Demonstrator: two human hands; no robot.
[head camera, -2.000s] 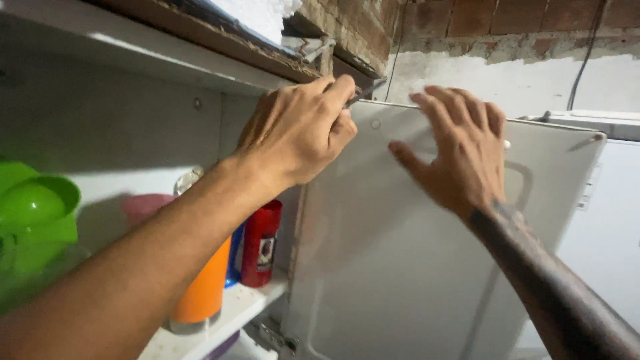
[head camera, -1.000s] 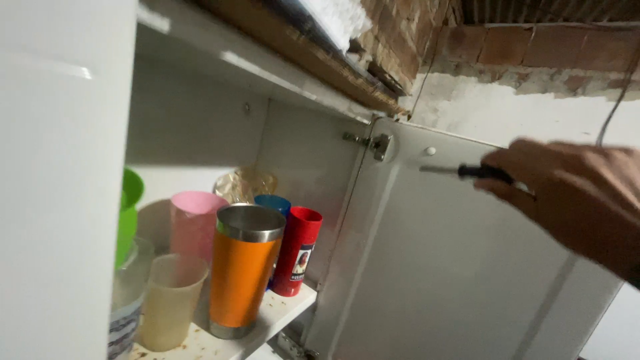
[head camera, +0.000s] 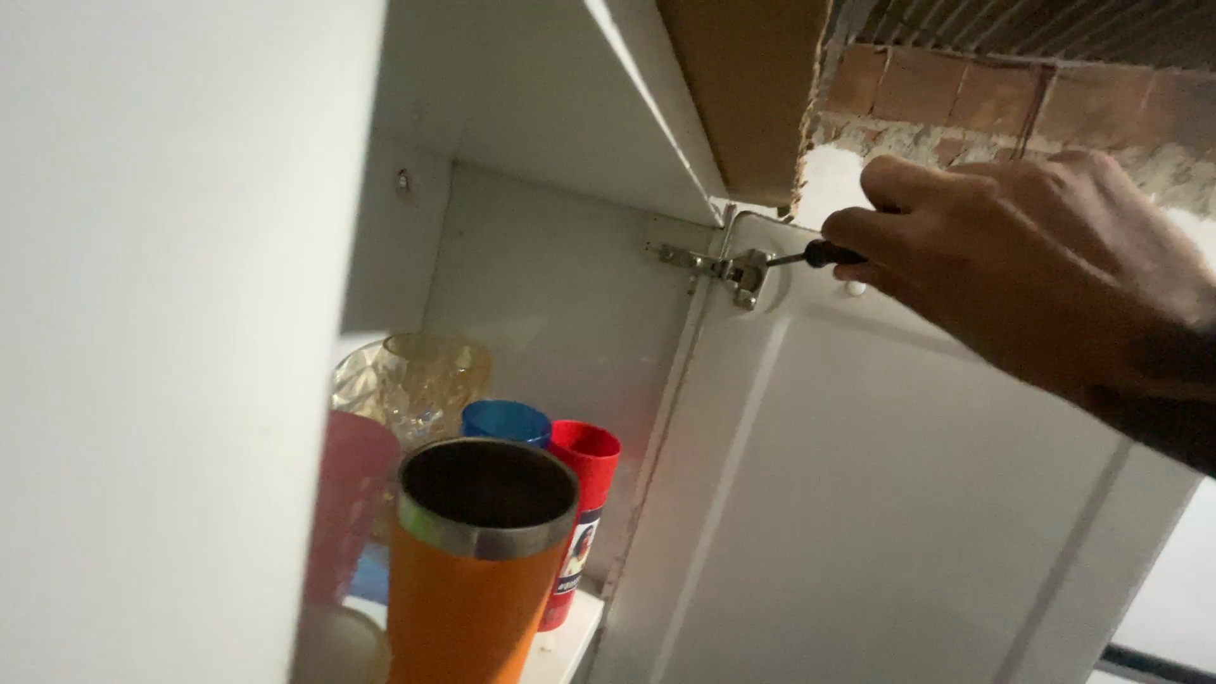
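Note:
My right hand (head camera: 1016, 256) grips a screwdriver (head camera: 819, 254) with a dark handle. Its thin shaft points left, and the tip is at or very near the metal cup of a concealed cabinet hinge (head camera: 748, 277). The hinge arm is fixed on the inner side wall of a white cabinet (head camera: 560, 275), and the cup sits near the top corner of the open white door (head camera: 855, 475). A small white bumper (head camera: 854, 288) shows on the door just below the screwdriver's handle. My left hand is out of view.
On the cabinet shelf (head camera: 575, 641) stand an orange tumbler (head camera: 475, 608), a red cup (head camera: 587, 475), a blue cup (head camera: 505, 421), a pink cup (head camera: 347, 494) and clear glassware (head camera: 427, 380). A white panel (head camera: 161, 342) fills the left side. A rough-edged brown board (head camera: 750, 95) overhangs the hinge.
Two seconds ago both hands were at the door's top; the left has left the view. Since one second ago the screwdriver has come from right of the hinge to its cup. The view has shifted closer.

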